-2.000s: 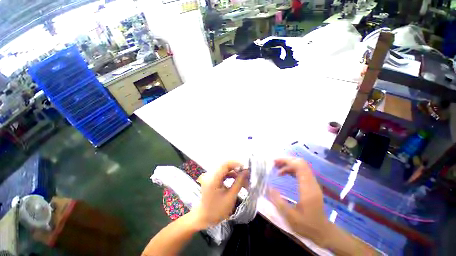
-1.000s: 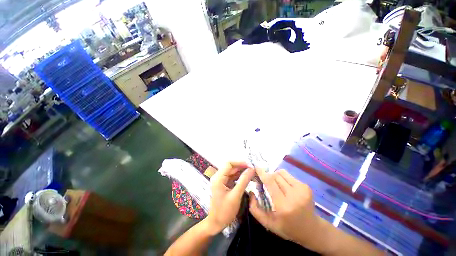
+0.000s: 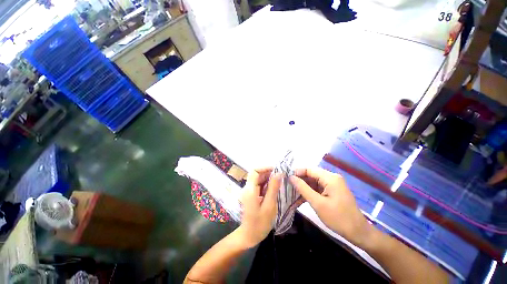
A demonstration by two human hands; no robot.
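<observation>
My left hand [image 3: 259, 206] and my right hand [image 3: 329, 201] hold a striped cut piece [image 3: 285, 201] between their fingertips at the table's near edge. The piece is white with thin dark stripes; its tip points up and its lower end hangs folded between the hands. A bundle of cut pieces [image 3: 207, 176] hangs at the table edge left of my left hand, over red floral cloth [image 3: 207, 202]. The sewing template [image 3: 406, 194], bluish plastic with a pink line and a brown band, lies right of my right hand.
The white table [image 3: 311, 72] bears a small dark dot [image 3: 292, 122], a pink-purple tape roll [image 3: 405, 106] and black cloth [image 3: 339, 10] at the back. A brown shelf post [image 3: 461, 72] stands at the right. A blue crate stack [image 3: 89, 75], fan [image 3: 54, 209] and cardboard box [image 3: 108, 222] are at the left.
The hands' grip on the striped piece has shifted, and its folded lower end now shows between them. The view has tilted down, so the table and template sit differently in the picture.
</observation>
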